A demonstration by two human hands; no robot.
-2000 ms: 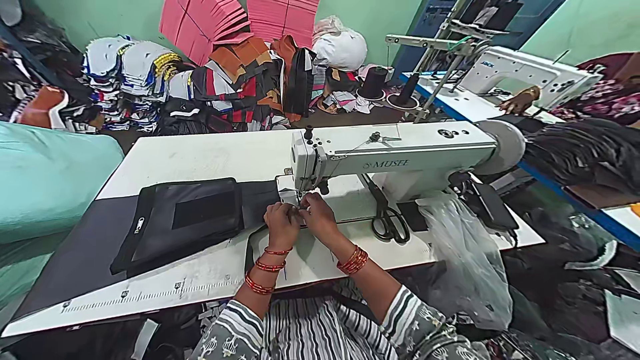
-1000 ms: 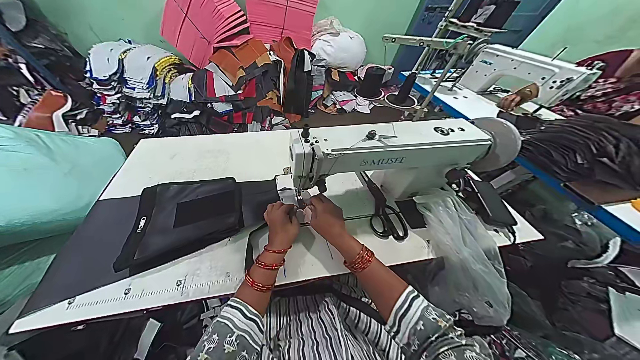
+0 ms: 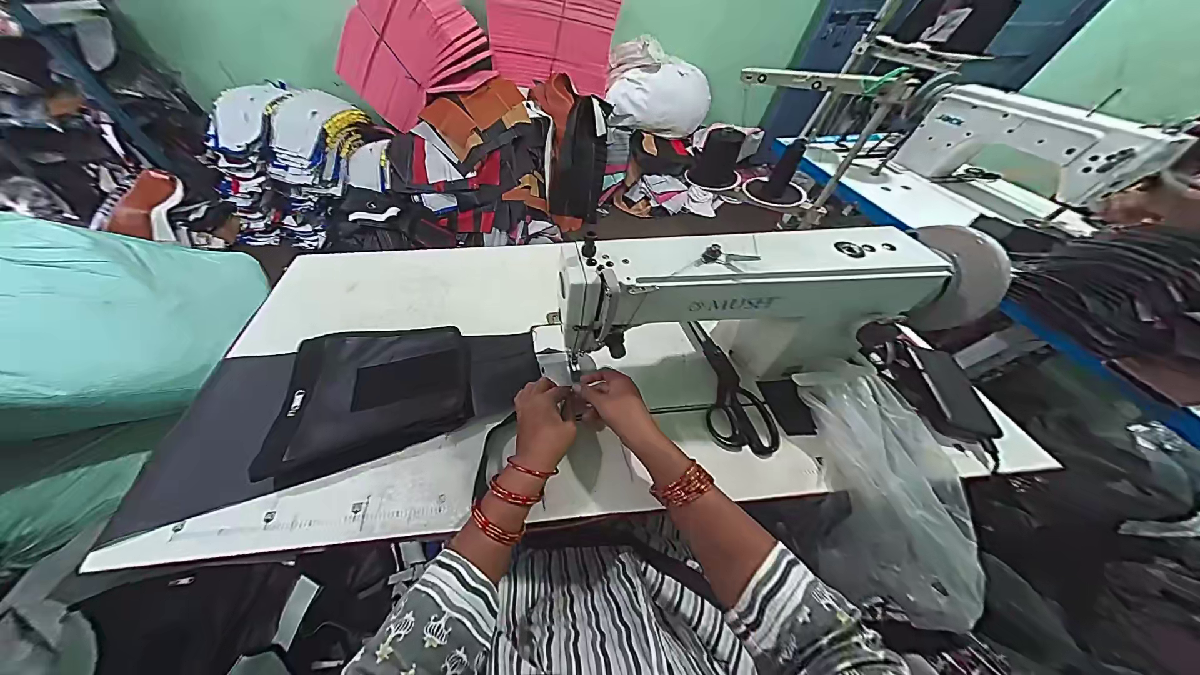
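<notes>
A white industrial sewing machine (image 3: 778, 277) stands on a white table (image 3: 412, 281). Both hands are close together just in front of its needle and presser foot (image 3: 576, 361). My left hand (image 3: 544, 417) and my right hand (image 3: 614, 403) have their fingertips pinched around something small under the needle; what it is cannot be made out. A black strap or strip (image 3: 495, 450) curves on the table beside my left wrist. To the left lies a flat black zippered case (image 3: 375, 398) on dark sheet material (image 3: 211, 441). Black-handled scissors (image 3: 741, 417) lie under the machine arm.
A clear plastic bag (image 3: 891, 497) hangs over the table's front edge, beside a black pouch-like item (image 3: 947, 394). Thread cones (image 3: 720, 159) and stacked cut pieces (image 3: 309, 141) are behind. A second sewing machine (image 3: 1031, 141) stands at right, with part of a person's hand near it. Green-covered bulk (image 3: 112, 319) borders the left.
Both hands stay at the needle, with only small shifts of the fingers. At the second machine, the other person's hand has moved to the right.
</notes>
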